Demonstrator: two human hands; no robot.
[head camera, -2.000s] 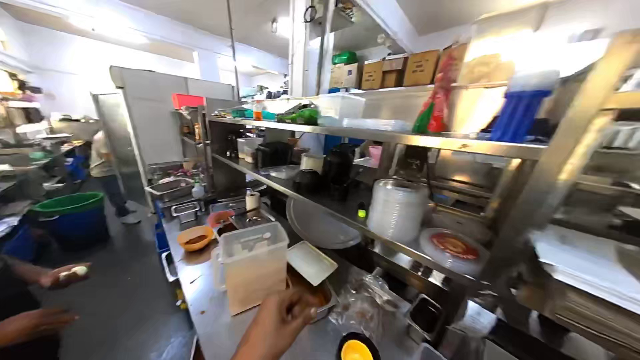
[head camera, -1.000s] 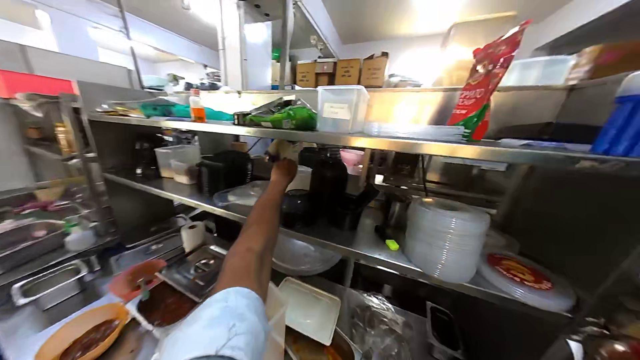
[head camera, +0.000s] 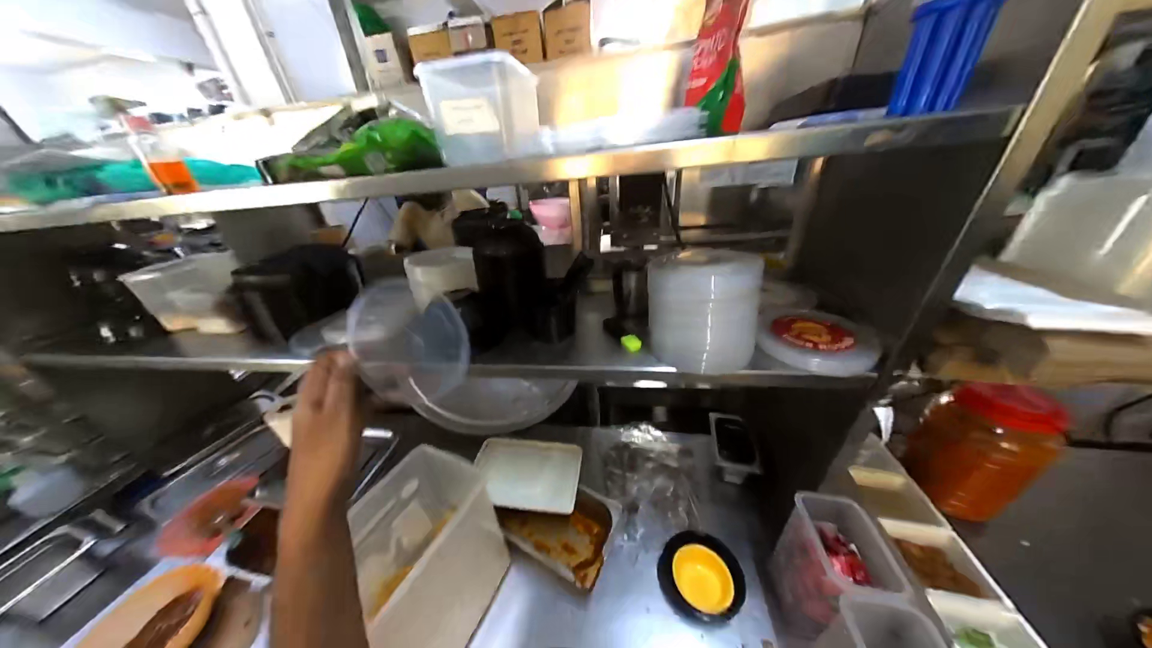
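Note:
My left hand (head camera: 328, 409) is raised at the front edge of the middle steel shelf, its fingers closed on the rim of a clear round plastic container (head camera: 409, 342). Motion blurs both, and the thumb is hidden. Behind the container, a white tub (head camera: 441, 272) and black containers (head camera: 508, 270) stand on the shelf. Under my forearm, a tall rectangular plastic container (head camera: 450, 558) with yellowish contents rests on the counter. Just right of it, a white lid (head camera: 529, 474) partly covers a steel tray of orange-brown food (head camera: 553, 540). My right hand is not in view.
Stacked round plastic lids (head camera: 705, 310) stand on the middle shelf. A black-rimmed yellow bowl (head camera: 702, 579) and crumpled clear plastic (head camera: 650, 481) lie on the counter. An orange bowl (head camera: 193, 594) is at lower left, a red-lidded jar (head camera: 990, 450) at right. The upper shelf (head camera: 576, 166) crosses above.
My left hand was reaching deep into the middle shelf one second ago; now it is back at the shelf's front edge with the clear container. The view has shifted to the right.

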